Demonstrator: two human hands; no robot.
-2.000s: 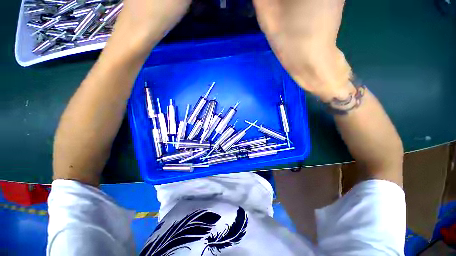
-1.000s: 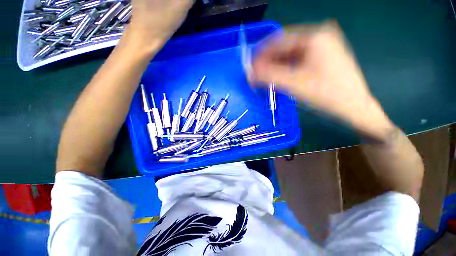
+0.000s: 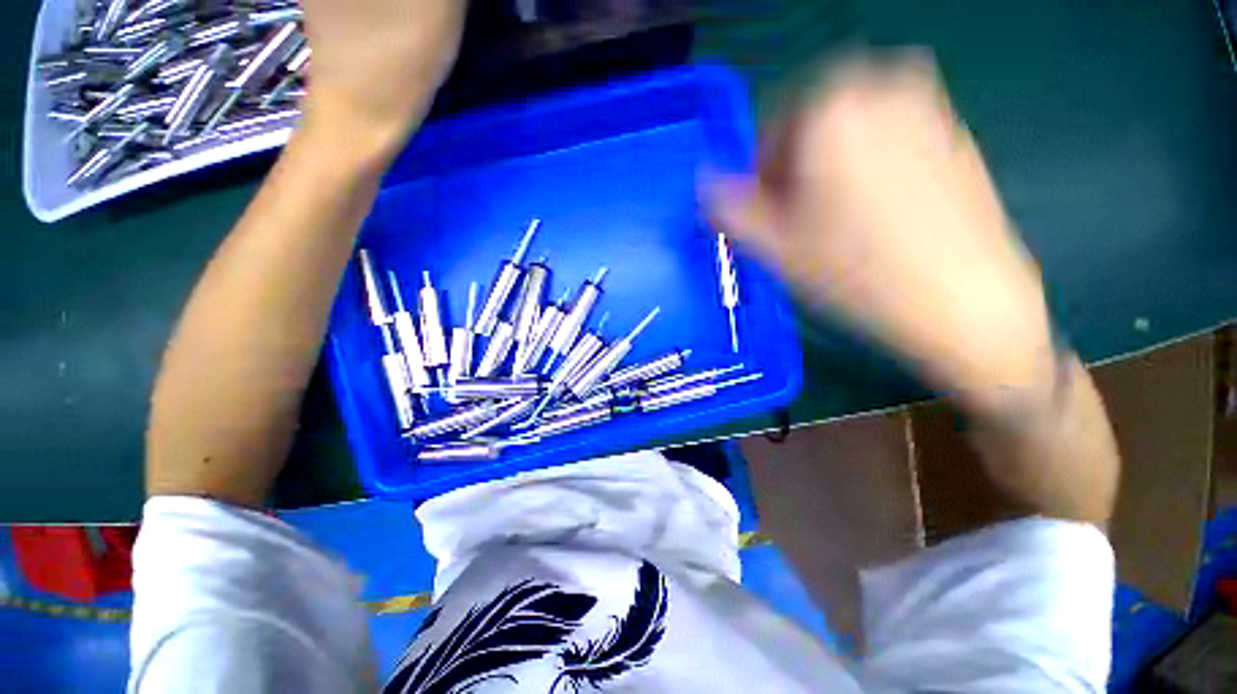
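Note:
A blue parts tray (image 3: pixel 570 149) lies before me, holding several silver metal cylinders with thin rods (image 3: pixel 505 298), mostly at its near and left side. One more cylinder (image 3: pixel 729 274) lies apart near the tray's right wall. My left hand (image 3: pixel 387 54) is beyond the tray's upper left; the top edge cuts it off and its fingers are hidden. My right hand (image 3: pixel 861 176) is strongly blurred at the tray's right side, fingertips over the right rim. Nothing can be made out in it.
A white tray (image 3: pixel 49 170) heaped with similar cylinders stands at the upper left. Part of a black machine (image 3: pixel 570 34) shows beyond the blue tray, cut off at the top. Brown panels (image 3: pixel 841 502) are below the bench at right, and a red object (image 3: pixel 68 559) is at lower left.
My right hand came from the machine area to the tray's right side, then moved slightly right. A thin shiny piece seen at its fingers a second ago no longer shows. My left hand shifted slightly left.

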